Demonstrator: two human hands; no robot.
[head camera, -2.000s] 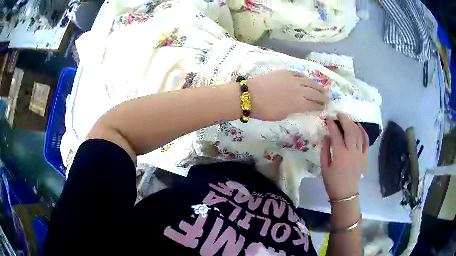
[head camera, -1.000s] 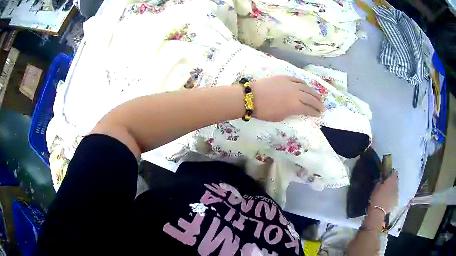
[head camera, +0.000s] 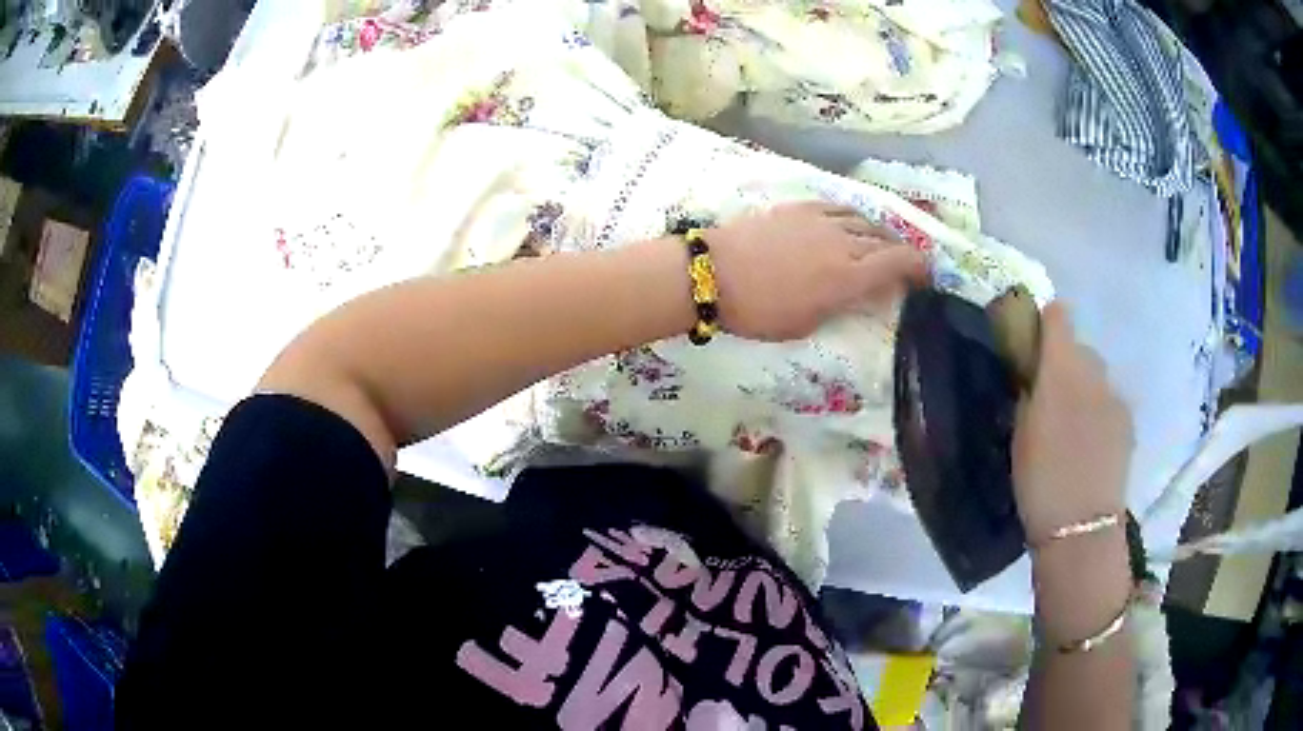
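Note:
The cream floral dress (head camera: 600, 200) lies spread across the pressing table, with a lace trim band (head camera: 630, 186) running across it. My left hand (head camera: 815, 269) lies on the dress near its right end, fingers pointing right; it looks flat, but whether it pinches cloth cannot be told. My right hand (head camera: 1075, 414) is closed round the handle of the dark steam iron (head camera: 955, 429). The iron is at the right end of the dress, its pointed tip towards me, its far end near my left fingertips. The iron hides that end of the cloth.
More floral cloth (head camera: 843, 64) lies at the far side of the table (head camera: 1122, 336). A striped cloth (head camera: 1126, 93) and a thin dark tool (head camera: 1173, 229) are at far right. A blue basket (head camera: 103, 343) stands at left. The white hose (head camera: 1229, 443) runs off right.
My right hand left the cloth edge, took hold of the iron at the table's right and brought it left to the dress end. My left hand has stayed nearly in place.

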